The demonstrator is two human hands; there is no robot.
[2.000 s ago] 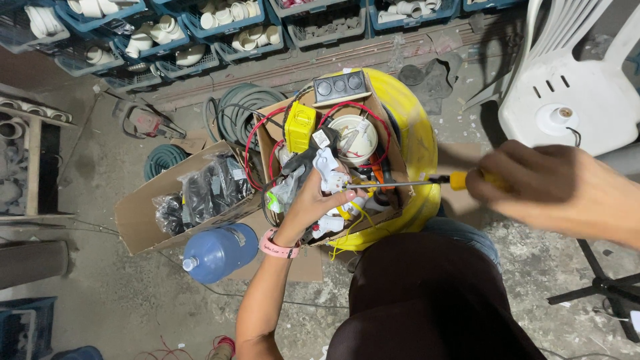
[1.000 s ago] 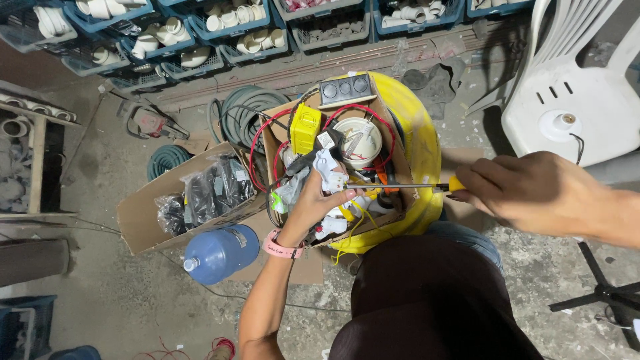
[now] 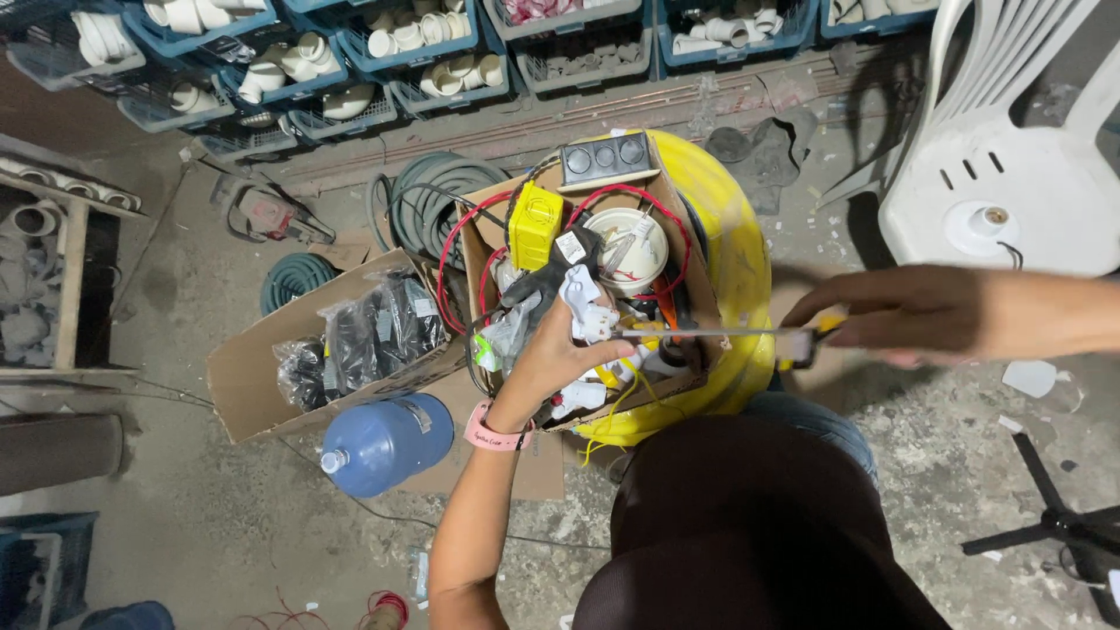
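My left hand [image 3: 560, 350] grips a small white plastic electrical fitting [image 3: 592, 311] above an open cardboard box. The long shaft of a screwdriver [image 3: 700, 332] runs level from the fitting to my right hand [image 3: 884, 311], whose fingers are around its yellow and black handle; the handle is blurred. The tip touches or nearly touches the fitting; which, I cannot tell. In the box lie a yellow junction box [image 3: 535, 226], a round white tub [image 3: 628, 249], red wire [image 3: 455, 254], and yellow wire [image 3: 634, 394]. A dark three-hole electrical box [image 3: 605, 159] rests at its far edge.
A coil of yellow tubing [image 3: 744, 236] surrounds the box's right side. To the left are a carton of bagged parts [image 3: 262, 376], a blue water jug [image 3: 389, 444] and grey hose [image 3: 437, 201]. A white plastic chair [image 3: 1024, 184] holds a lamp socket [image 3: 989, 223]. Crates of pipe fittings [image 3: 411, 52] line the back.
My right hand has shifted its grip around the screwdriver's handle, more of which now shows left of the fingers. The left hand still holds the white fitting in about the same place.
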